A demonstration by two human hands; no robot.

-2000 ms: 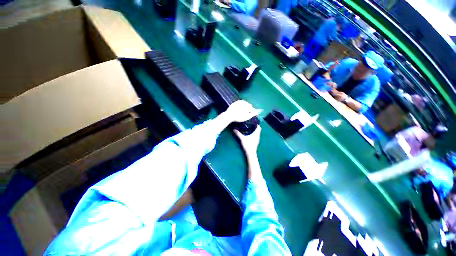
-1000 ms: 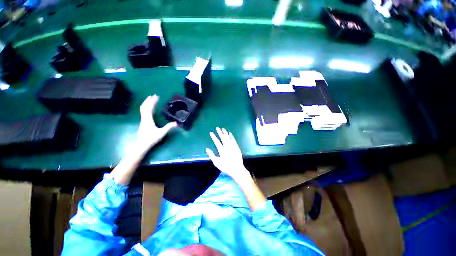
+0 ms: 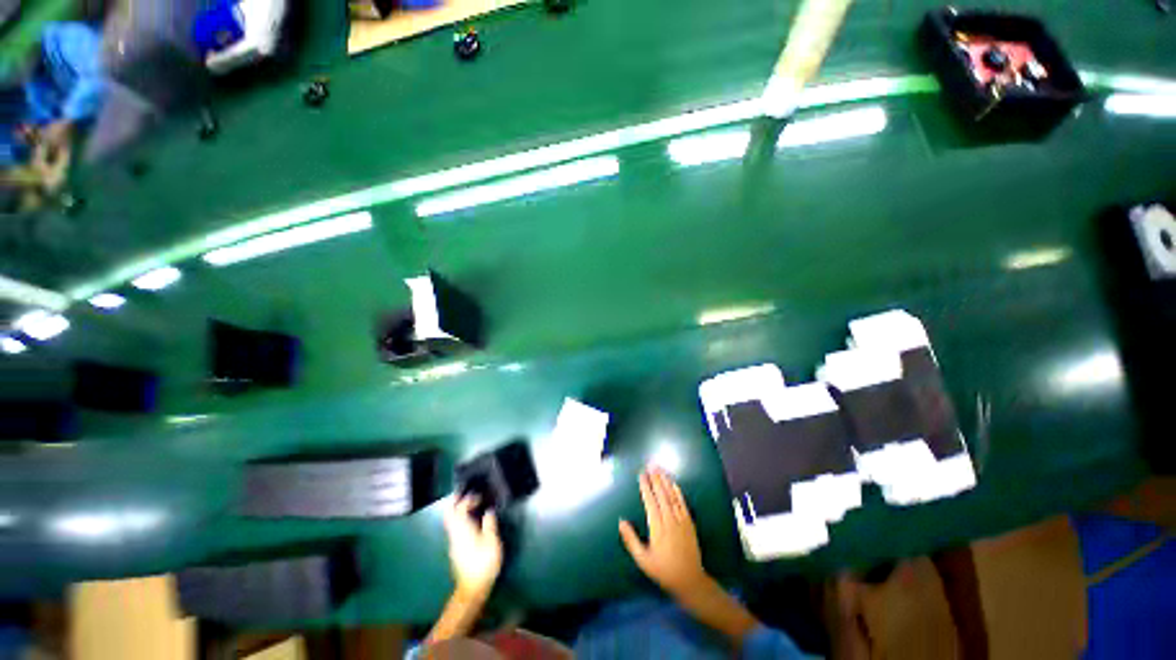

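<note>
A small black folded carton (image 3: pixel 500 475) stands on the green bench in front of me, blurred, with a white flap (image 3: pixel 577 438) to its right. My left hand (image 3: pixel 475 548) has its fingertips on the carton's lower left edge; the fingers are partly blurred and seem to grip it. My right hand (image 3: pixel 668 535) is empty with its fingers extended, between the carton and the stacks. Two stacks of flat carton blanks (image 3: pixel 780 451), black in the centre with white stepped flaps, lie side by side to the right.
Long rows of black pieces (image 3: pixel 329 487) lie at left. Another black carton with a raised white flap (image 3: pixel 445 316) stands behind, with more black boxes (image 3: pixel 252 355) further left. A black parts bin (image 3: pixel 1003 67) is at far right. Brown cardboard (image 3: pixel 1019 587) shows below the bench edge.
The view has shifted and tilted. My left hand, spread beside the black carton a second ago, now has its fingertips on it. My right hand remains empty.
</note>
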